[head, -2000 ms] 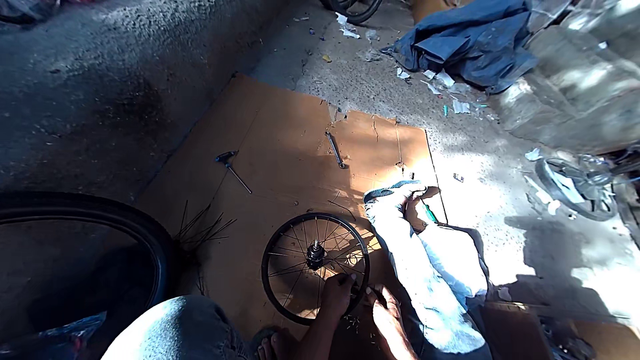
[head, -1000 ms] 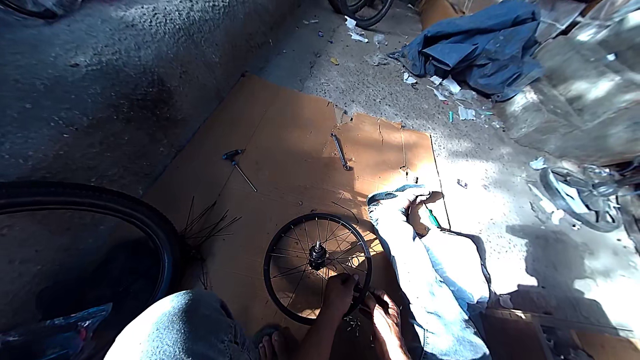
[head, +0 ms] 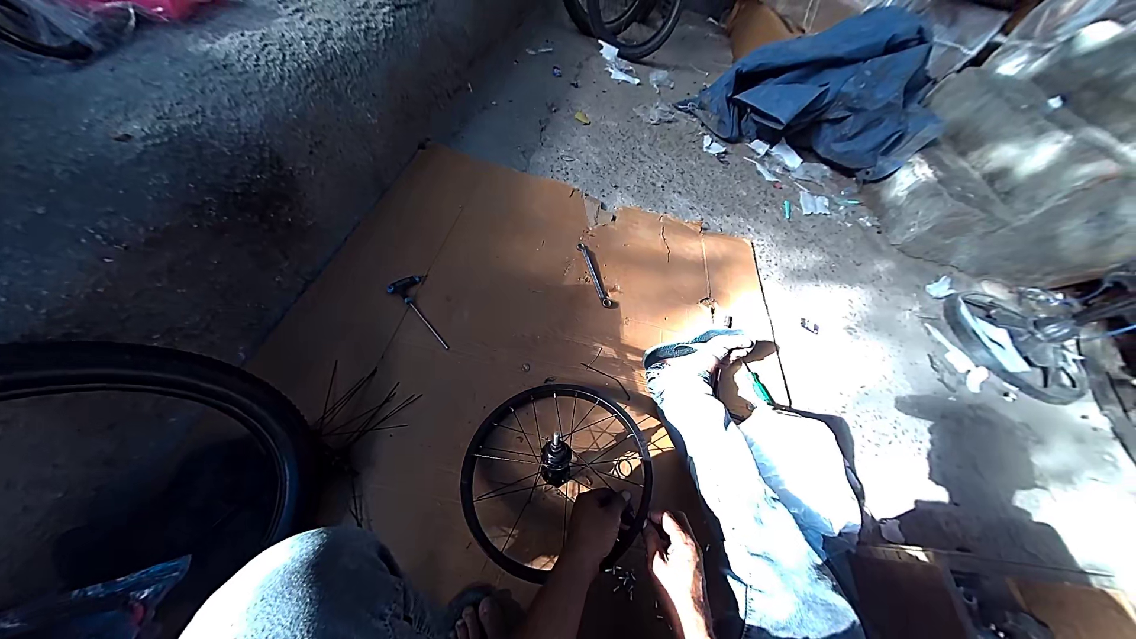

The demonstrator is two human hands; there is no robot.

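Observation:
A small black bicycle wheel [head: 472, 444] with spokes and a hub [head: 556, 460] lies on a cardboard sheet [head: 497, 266]. My left hand [head: 600, 522] reaches over the wheel's lower right, its fingers bent at the spokes near the rim; whether they grip a spoke is too dark to tell. Just outside the rim is my right hand [head: 672, 543], thumb and fingers pinched together at the wheel's edge, any small piece between them too small to make out. Small metal spoke nipples [head: 624, 581] are scattered between my wrists. Loose spokes [head: 368, 408] lie in a bunch left of the wheel.
A T-handle wrench [head: 426, 321] and a combination wrench [head: 595, 275] lie on the cardboard. A large tyre [head: 288, 444] is at the left. My jeans-clad leg [head: 719, 461] stretches along the right. Beyond are a blue cloth [head: 825, 89], paper scraps and another small wheel [head: 1012, 351].

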